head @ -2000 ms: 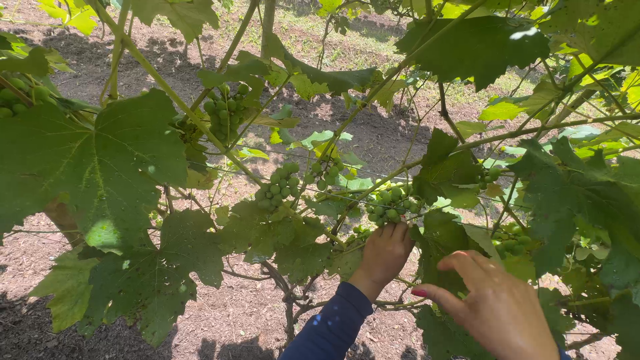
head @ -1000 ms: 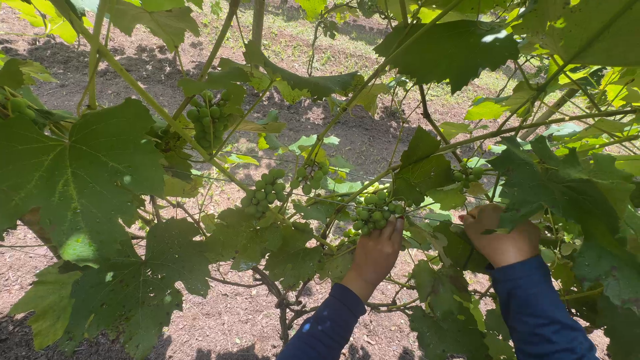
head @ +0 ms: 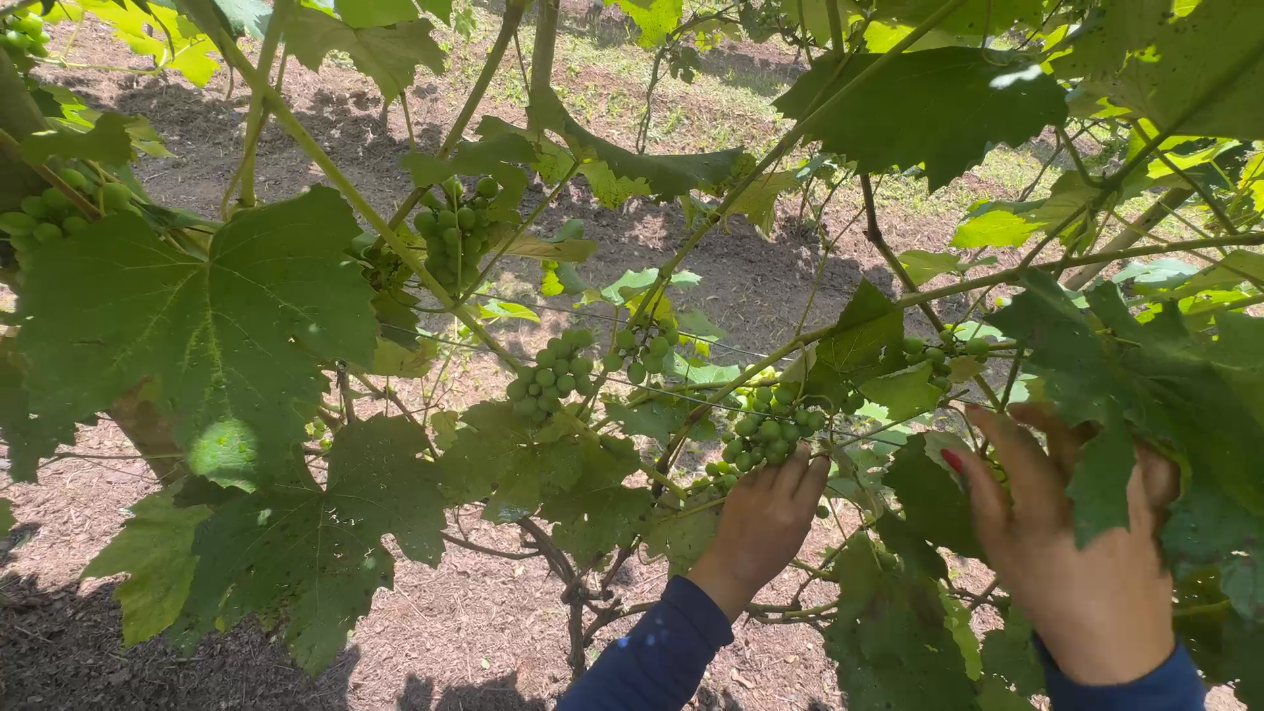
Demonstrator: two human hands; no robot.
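My left hand, in a dark blue sleeve, reaches up to a bunch of green grapes right of centre; its fingertips touch the lower berries, and how firmly they hold is hidden. At the right, my right hand has its fingers spread among the vine leaves, beside a large dark leaf that partly covers it. Another grape bunch hangs left of my left hand, with a smaller bunch next to it. Some berries show above my right hand.
Broad vine leaves fill the left side, with a grape bunch above centre and another at the far left. A green shoot slants across. A thin wire runs behind the leaves. Woody stems rise from mulched ground.
My right hand was among the leaves nearer the left hand a second ago; now it is lower and further right, fingers spread. My left hand stays at the same bunch.
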